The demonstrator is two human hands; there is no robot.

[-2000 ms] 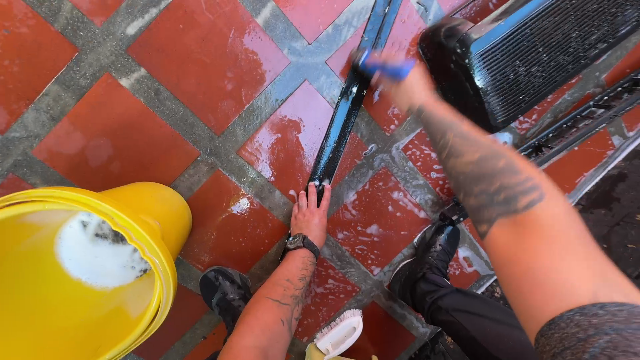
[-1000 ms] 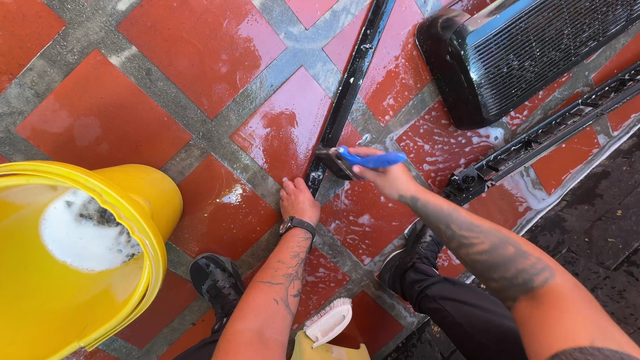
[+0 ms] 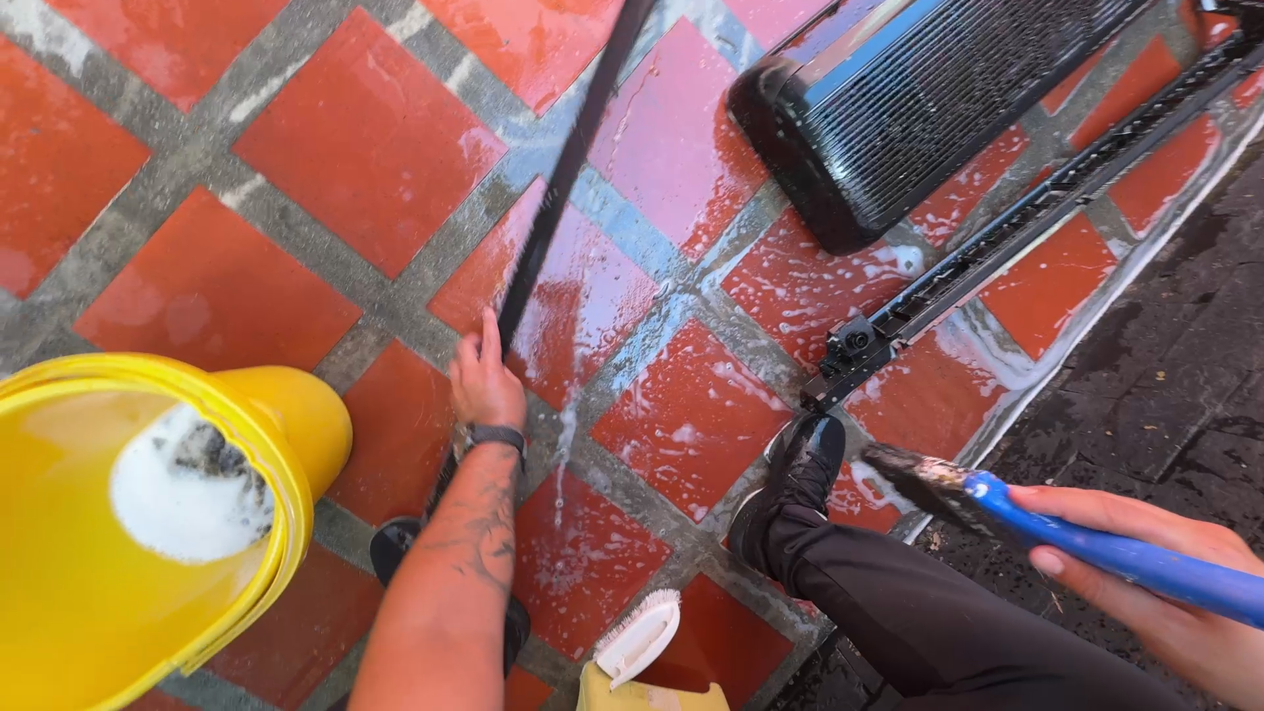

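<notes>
My left hand [image 3: 488, 383], with a dark watch on the wrist, is at the lower end of a long narrow black strip [image 3: 565, 163], its fingers around that end. The strip slants up past the top edge of the view. At the lower right my right hand [image 3: 1136, 563] grips the blue handle of a paintbrush [image 3: 997, 504], whose dark wet bristles point up and left, apart from the strip. Soapy streaks lie on the red floor tiles beside the strip.
A yellow bucket [image 3: 291, 474] with foamy water stands at the left. A white scrub brush [image 3: 639, 637] rests on a yellowish container [image 3: 647, 696] at the bottom. A ribbed black panel [image 3: 948, 109] and a long black rail [image 3: 1027, 212] lie at the right. My shoes are on the tiles.
My right hand has moved away from the strip to the lower right with the paintbrush. My left hand stays at the strip's lower end.
</notes>
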